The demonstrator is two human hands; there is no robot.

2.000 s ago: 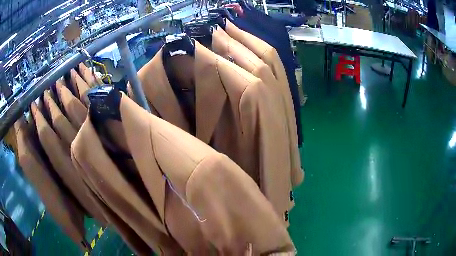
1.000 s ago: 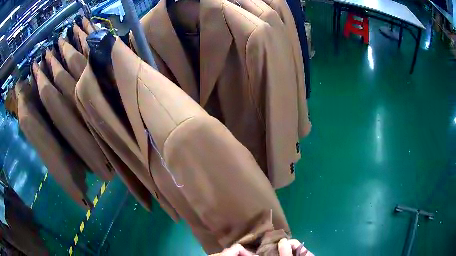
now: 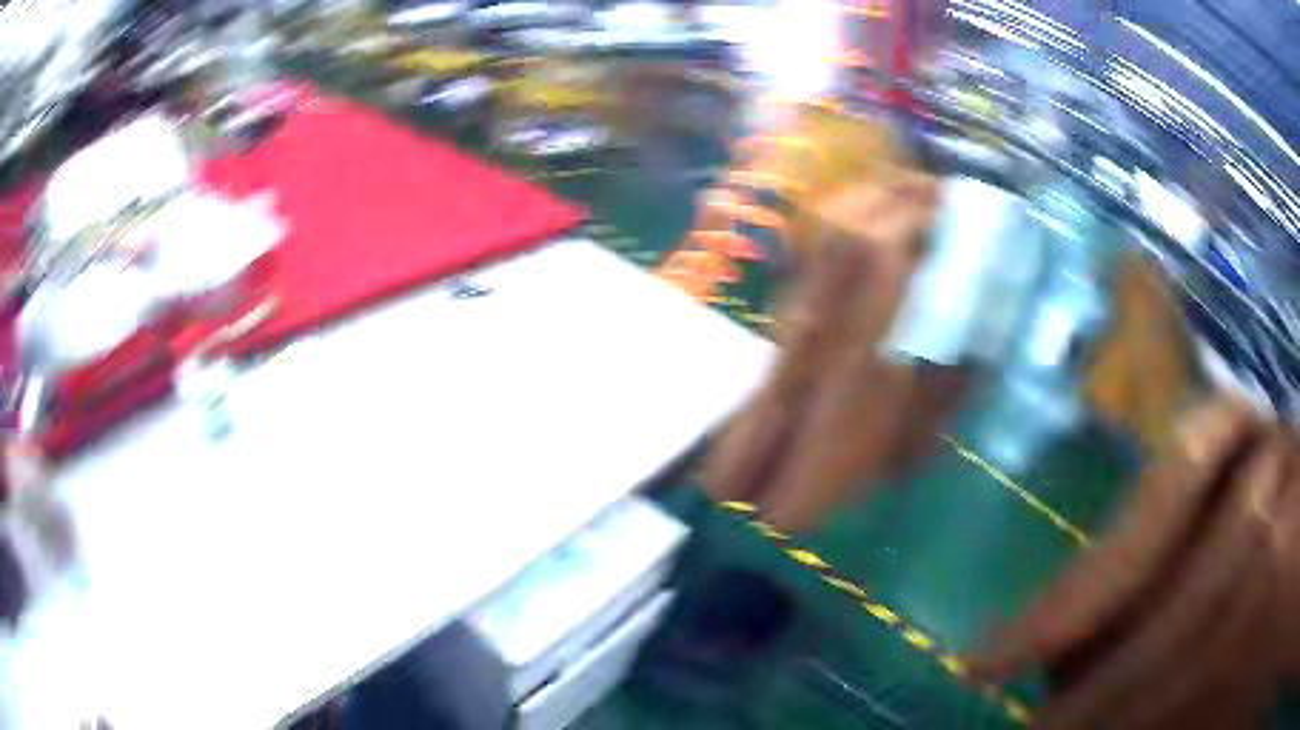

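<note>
The frame is strongly blurred. Neither of my hands can be made out in it. A white table (image 3: 428, 414) lies nearest in front of me, from the lower left to the centre. A red cloth (image 3: 399, 186) covers its far part. Camel-brown jackets (image 3: 834, 357) hang to the right of the table. More brown jackets (image 3: 1212, 571) hang at the right edge, blurred and cut off. A small dark thing (image 3: 468, 290) lies near the table's far edge; I cannot tell what it is.
A white drawer unit (image 3: 592, 599) stands under the table's right end. White bagged tubs (image 3: 143, 257) stand at the upper left. An orange coiled hose (image 3: 720, 235) hangs beyond the table. Yellow-black striped tape (image 3: 855, 592) crosses the green floor (image 3: 927, 528).
The view has swung from the jacket rail to the table. The hands that gripped the brown sleeve at the bottom edge a second ago no longer show.
</note>
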